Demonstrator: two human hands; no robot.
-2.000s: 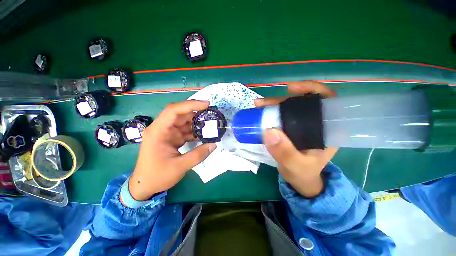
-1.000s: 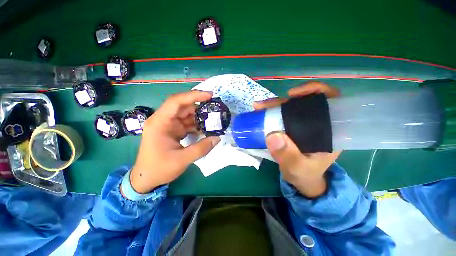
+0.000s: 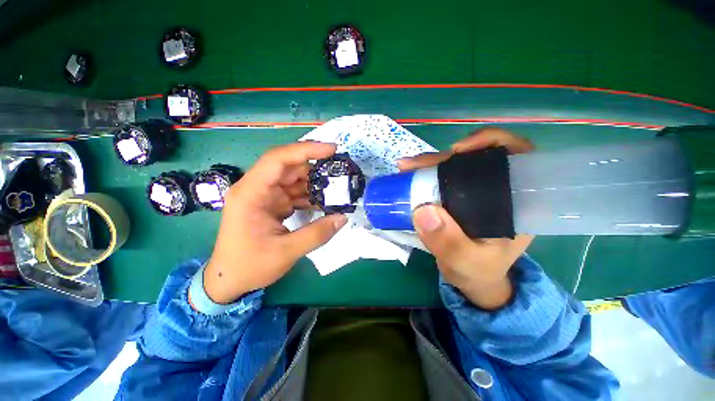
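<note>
My left hand (image 3: 270, 219) is bare and holds a small round black electronic module (image 3: 335, 183) between thumb and fingers, its white square facing up. My right hand (image 3: 470, 254) is bare and grips a large dispensing syringe (image 3: 596, 188) around its black sleeve, the tube lying level and pointing left. The blue front end (image 3: 389, 201) is close to the module's right edge. The needle tip is too small to make out clearly. A white cloth with blue specks (image 3: 368, 145) lies under both hands.
Several modules (image 3: 136, 145) stand on the bench at left. More modules (image 3: 346, 49) are on the green belt (image 3: 470, 47) beyond. A shiny tray (image 3: 82, 286) with dark items and a yellowish tape roll (image 3: 117, 227) is at far left. Blue sleeves show at both lower sides.
The modules on the belt have shifted right in the view. The held module and syringe keep nearly the same place, with the blue end still beside the module.
</note>
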